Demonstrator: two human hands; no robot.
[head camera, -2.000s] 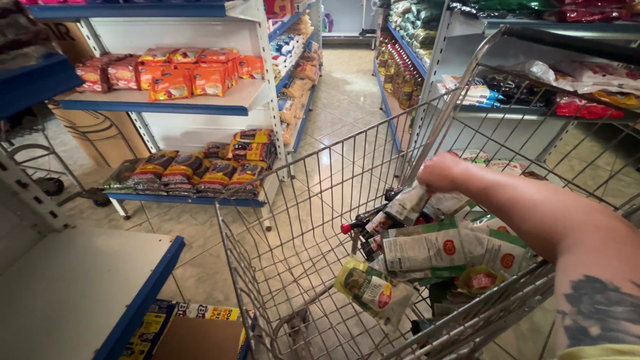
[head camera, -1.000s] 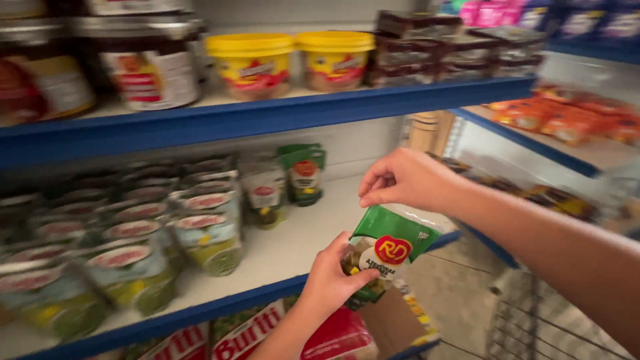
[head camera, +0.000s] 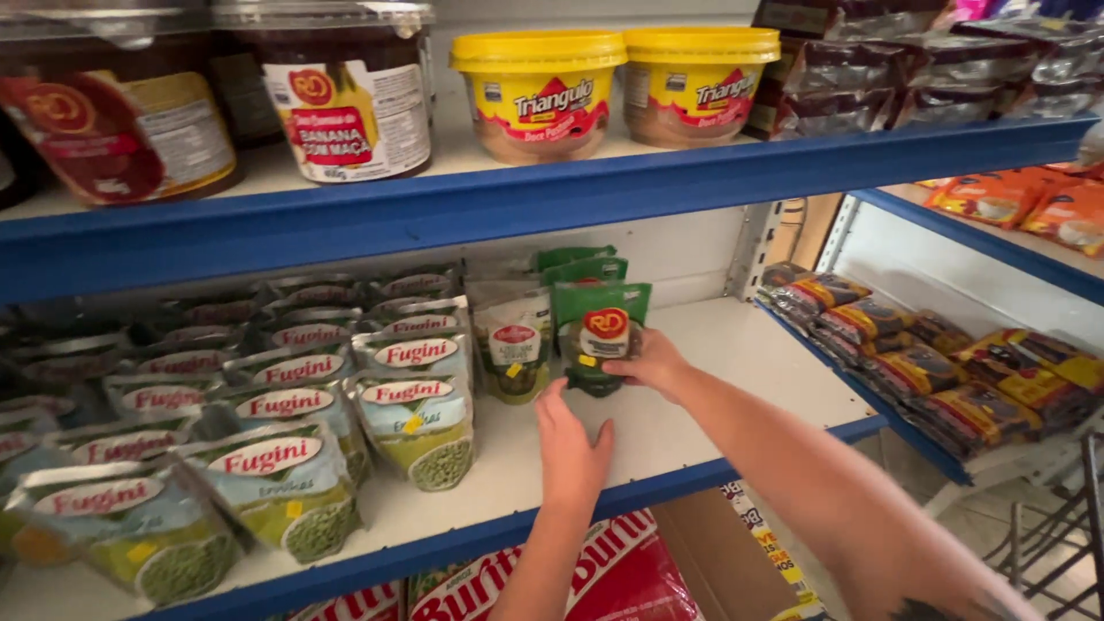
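Note:
A green stand-up pouch with a red logo (head camera: 601, 323) stands on the middle shelf, in front of similar green pouches (head camera: 580, 257). My right hand (head camera: 654, 366) grips its right edge, thumb at the front. Just below and left of the pouch, my left hand (head camera: 576, 440) has thumb and fingers apart with nothing between them. A clear-and-green pouch (head camera: 512, 341) stands directly left of the held one. Rows of pea pouches (head camera: 416, 414) fill the shelf further left.
The blue shelf edge (head camera: 517, 194) above carries yellow-lidded tubs (head camera: 539, 95), dark jars (head camera: 345, 103) and stacked dark packs (head camera: 832, 82). Red packages (head camera: 634, 573) and a cardboard box (head camera: 724, 552) sit below. Dark packets (head camera: 914, 371) lie on the right shelf; cart wires (head camera: 1044, 543) show at lower right.
The view turned from the cart to the shelves. A second ago both hands were at a green pouch in front of the shelf; now a pouch stands on it, my right hand on it and my left hand off.

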